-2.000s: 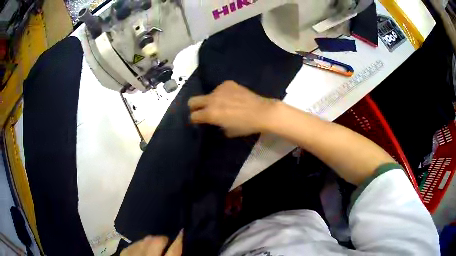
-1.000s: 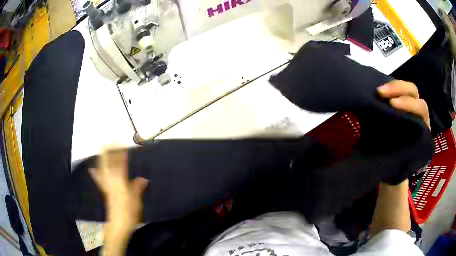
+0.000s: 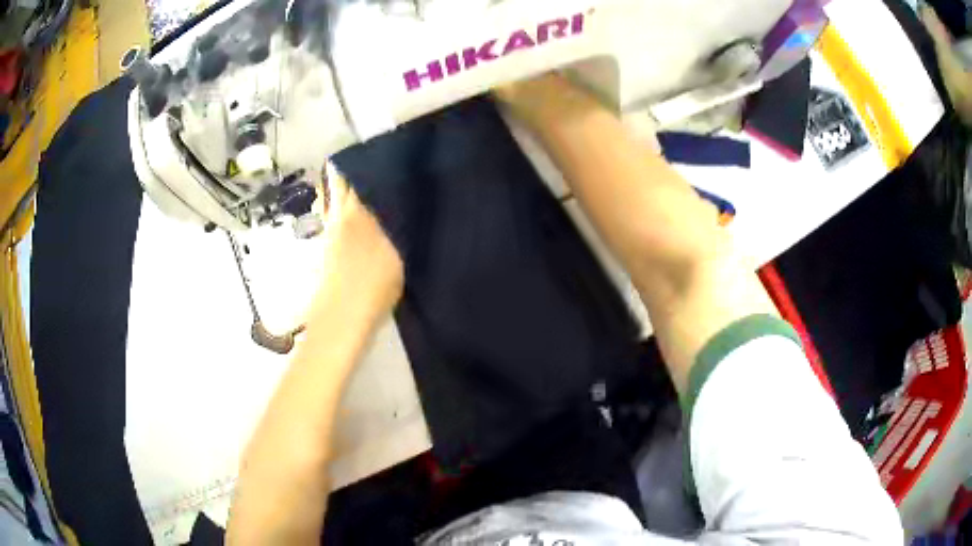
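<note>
A black garment panel [image 3: 469, 256] runs from under the arm of the white sewing machine [image 3: 373, 64] down over the table's front edge to the lap. My left hand [image 3: 362, 251] lies at the panel's left edge, just right of the presser foot area [image 3: 304, 219]; its fingertips are partly hidden, and I cannot tell its grip. My right hand [image 3: 533, 96] reaches under the machine arm at the panel's upper right; its fingers are hidden behind the machine. Another long black piece [image 3: 80, 320] lies at the far left of the table.
Snips [image 3: 716, 203] lie partly hidden behind my right forearm, by a navy scrap [image 3: 703, 149]. A black piece with a red edge [image 3: 783, 112] and a printed label [image 3: 839, 128] lie at the upper right. A red basket [image 3: 925, 395] stands at the right.
The panel has moved from across the lap and right side to under the machine arm. My left hand has moved up beside the foot, and my right hand has moved left under the arm.
</note>
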